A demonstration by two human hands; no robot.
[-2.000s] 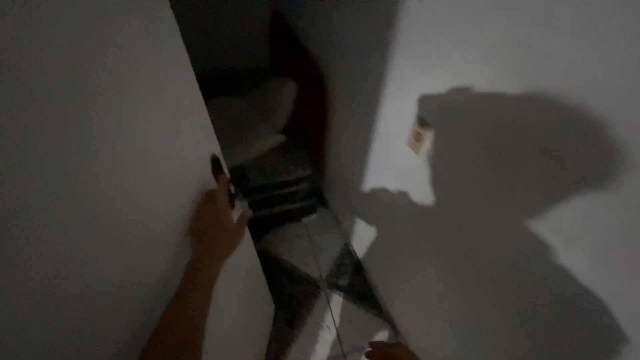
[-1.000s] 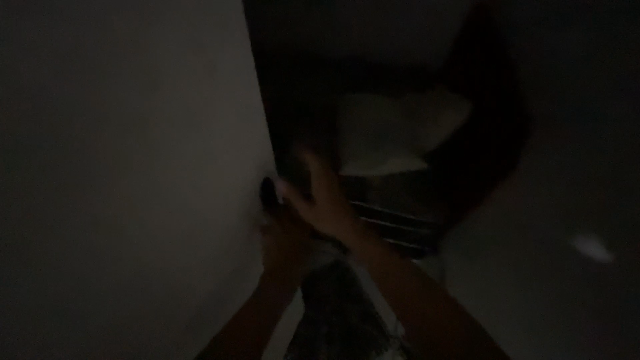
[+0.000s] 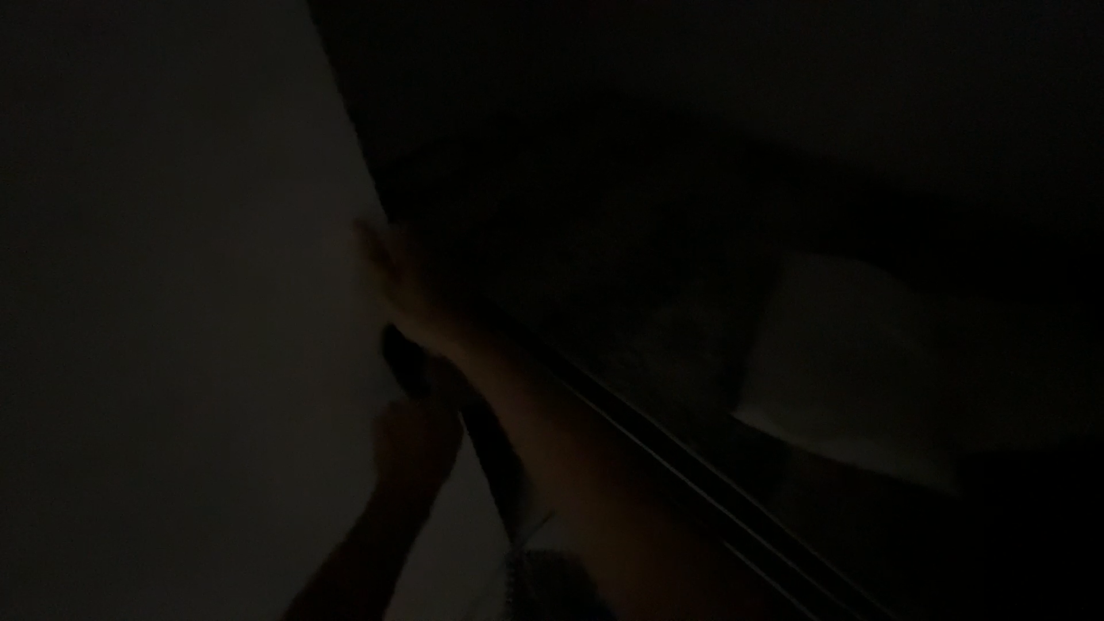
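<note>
In very dim light, a pale door [image 3: 190,310] fills the left side, its straight edge running down the middle. A dark door handle [image 3: 404,358] sits near that edge. My left hand [image 3: 418,440] is curled at the lower end of the handle and seems to grip it. Above it, my right hand [image 3: 392,276] reaches across to the door edge, blurred, its fingers raised and apart. What the right palm touches cannot be told. My right forearm hides part of the edge.
A pale pillow or cushion [image 3: 845,371] lies at the right on a dark surface, perhaps a bed. Thin light lines [image 3: 655,453] run diagonally below it. A bit of patterned floor [image 3: 548,578] shows at the bottom, beside the door edge.
The view has grown much darker and turned. My right hand, low in the frame two seconds ago, has come up to the door edge beside the handle. My left hand stays at the handle.
</note>
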